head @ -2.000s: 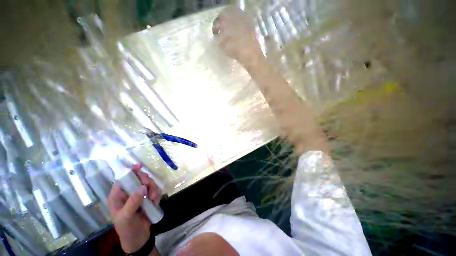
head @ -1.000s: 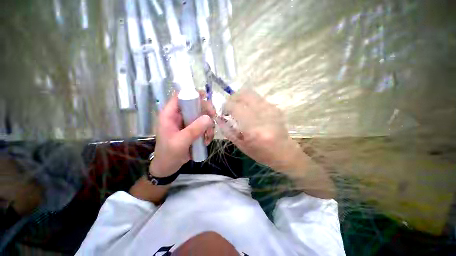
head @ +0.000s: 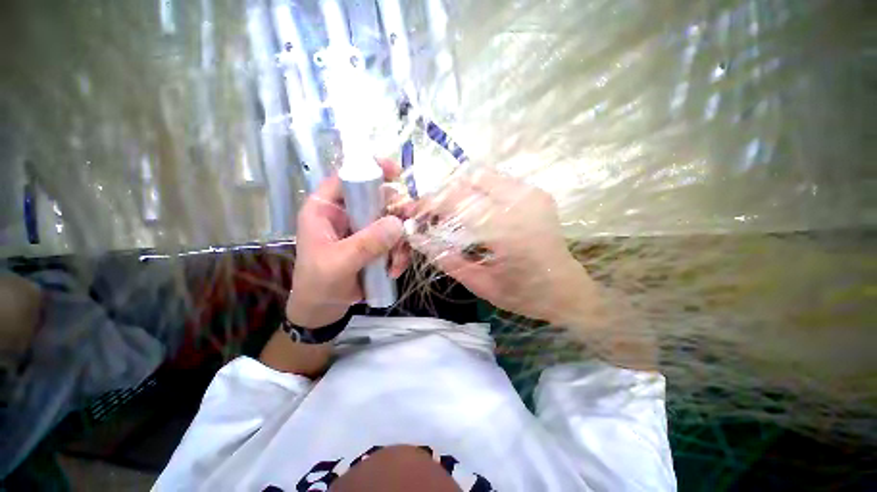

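Note:
My left hand [head: 337, 240] is closed around the thick grip of a silver-grey handheld device [head: 363, 207]. Its narrower white end points away from me and is lost in glare. My right hand [head: 490, 235] is close beside it on the right, fingers bent together, with a tiny white part [head: 409, 227] at its fingertips near my left thumb. Pale streaks blur the right fingers. Diagonal cutters with blue handles [head: 444, 141] lie on the bench just beyond my hands, handles spread towards me.
Several more silver-grey tubes [head: 274, 163] lie in rows on the pale bench [head: 615, 207], beyond and left. Blurred tubes also lie at the far right. Another blue-handled tool [head: 31, 213] is at the far left. A person's grey clothing [head: 87, 356] shows at the lower left.
The view has swung from the left, and my right hand has come back from the far bench to beside the device. Since one second ago, both hands have stayed nearly in place.

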